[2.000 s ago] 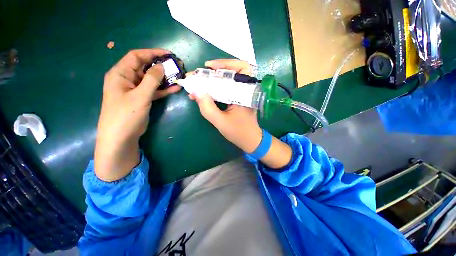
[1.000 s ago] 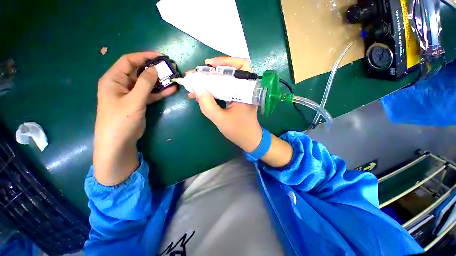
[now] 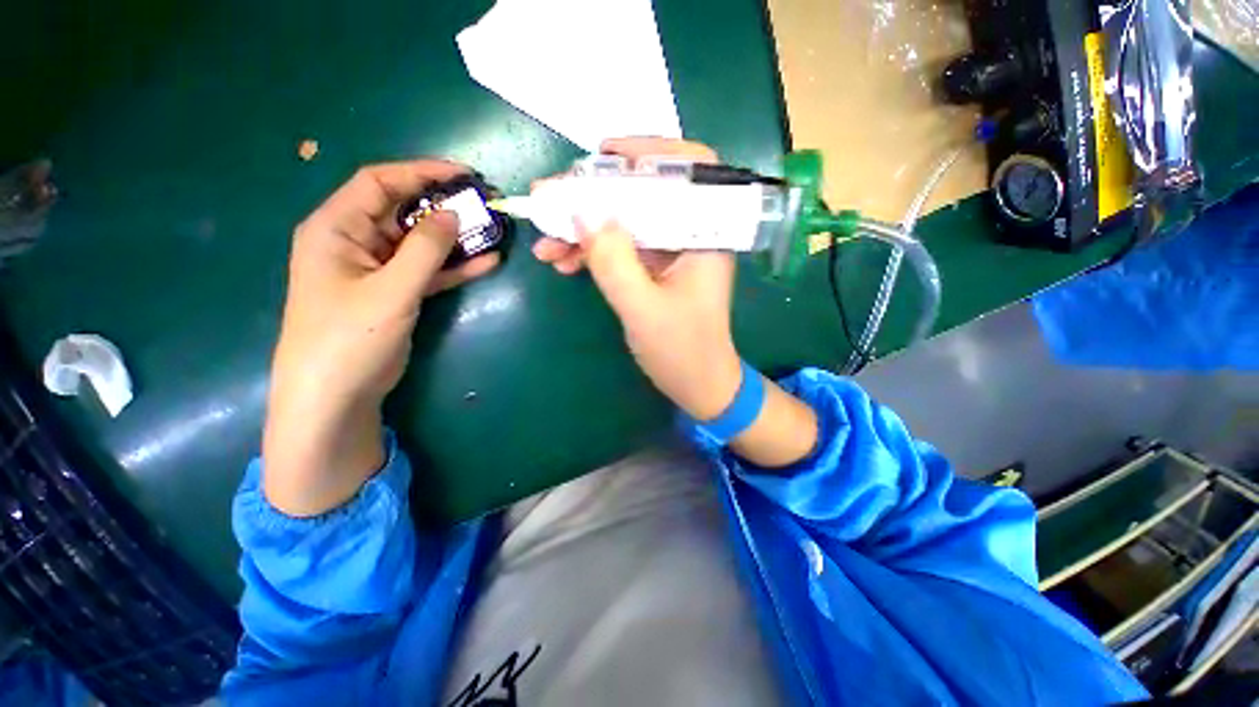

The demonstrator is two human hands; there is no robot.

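My left hand (image 3: 362,283) holds a small black electronic module (image 3: 476,225) with a white part on its face, thumb on top and fingers behind. My right hand (image 3: 663,297) holds a dispensing syringe (image 3: 663,214) with white contents, lying nearly level and pointing left. Its yellowish tip (image 3: 500,205) is at the module's upper right edge; whether it touches cannot be told. A green cap (image 3: 797,214) closes the rear of the syringe, and a clear air hose (image 3: 922,276) loops from it.
White paper (image 3: 580,69) lies behind the hands on the green bench mat (image 3: 207,263). A tan cardboard sheet (image 3: 842,83) and black dispensing controller (image 3: 1070,124) stand at upper right. A white scrap (image 3: 87,370) and black tray (image 3: 83,553) are at left; a rack (image 3: 1174,553) is lower right.
The syringe has swung more level, its green cap moving right and up. Its tip has shifted from the module's lower right part to its upper right edge. The left hand has moved slightly.
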